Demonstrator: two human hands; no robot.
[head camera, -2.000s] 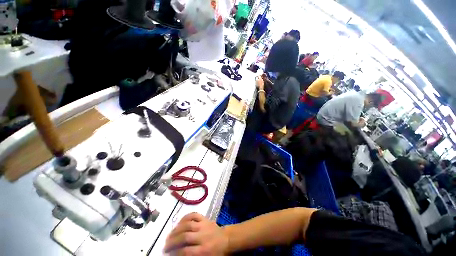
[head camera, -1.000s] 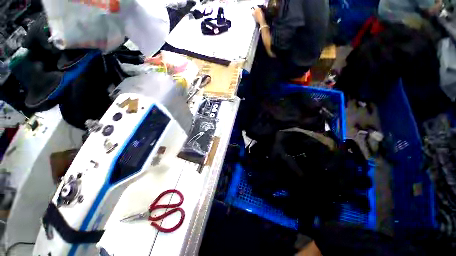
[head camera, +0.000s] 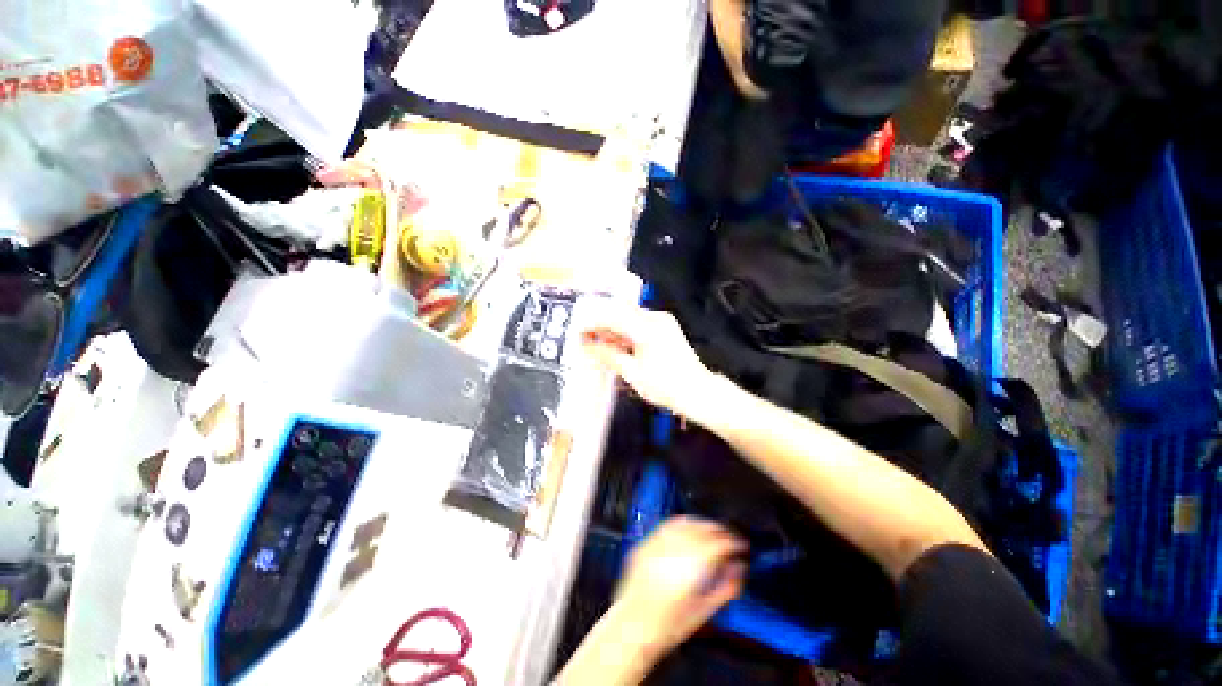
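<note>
My right hand (head camera: 650, 359) is over the table's front edge, just right of a clear plastic packet (head camera: 507, 436) with dark contents. Its fingers are curled and partly hidden; a small reddish patch shows at the fingertips, and I cannot tell if it is held. My left hand (head camera: 681, 576) is blurred, lower down, over the near-left side of a blue plastic crate (head camera: 998, 288). I cannot tell if it holds anything. Dark garments (head camera: 844, 389) with an olive-brown strip fill the crate.
The white sewing machine (head camera: 148, 536) with its dark control panel (head camera: 295, 536) stands at lower left. Red-handled scissors (head camera: 429, 650) lie on the white table (head camera: 503, 603). Yellow rolls (head camera: 429, 252) lie behind the packet. Another person's arm (head camera: 734, 47) is at the top. More blue crates (head camera: 1159, 349) stand right.
The view has swung right and closer to the crate. My right hand has come to the table edge beside the packet, and my left hand has come into view. The scissors now sit lower in view.
</note>
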